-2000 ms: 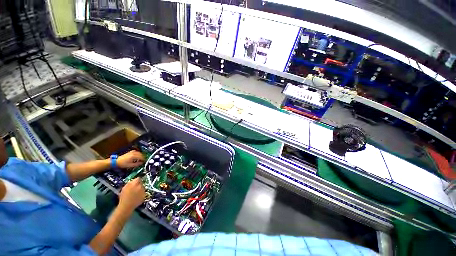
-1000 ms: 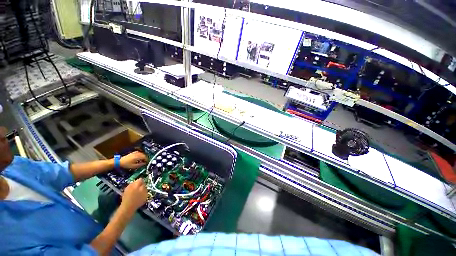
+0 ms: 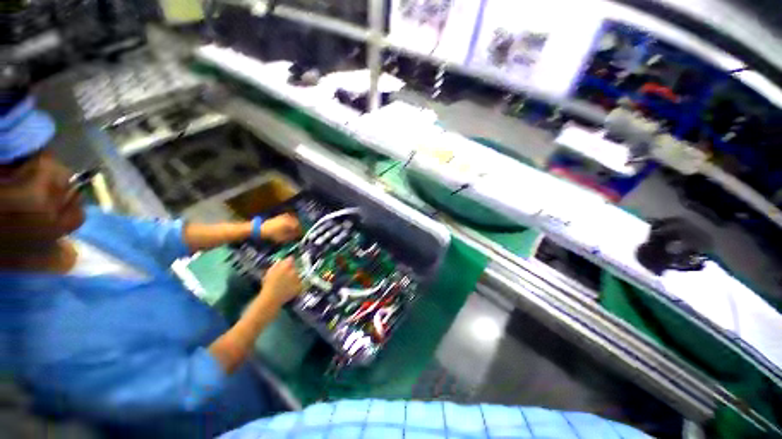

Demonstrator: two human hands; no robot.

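Note:
Neither of my hands is in the picture; only light blue checked cloth shows at the bottom edge. The nearest thing is an open dark grey chassis (image 3: 377, 201) with its grey side panel raised at the back. Inside it are green circuit boards (image 3: 347, 260), a white looped cable (image 3: 319, 230), and red, white and black wires (image 3: 375, 317). A neighbouring person's two bare hands are over its left part, one with a blue wristband. The frame is blurred, so what those fingers hold cannot be told.
The chassis lies on a green mat (image 3: 454, 287) on the conveyor. A person in a blue shirt (image 3: 120, 317) and cap stands at the left. A cardboard box (image 3: 257, 197) is behind the chassis. A long white shelf (image 3: 514, 201) holds a black fan (image 3: 671, 247).
The view has swung left, so the chassis and shelf sit further right and higher, and the neighbour's head and cap now show. The neighbour's hands remain over the chassis. The picture has become blurred.

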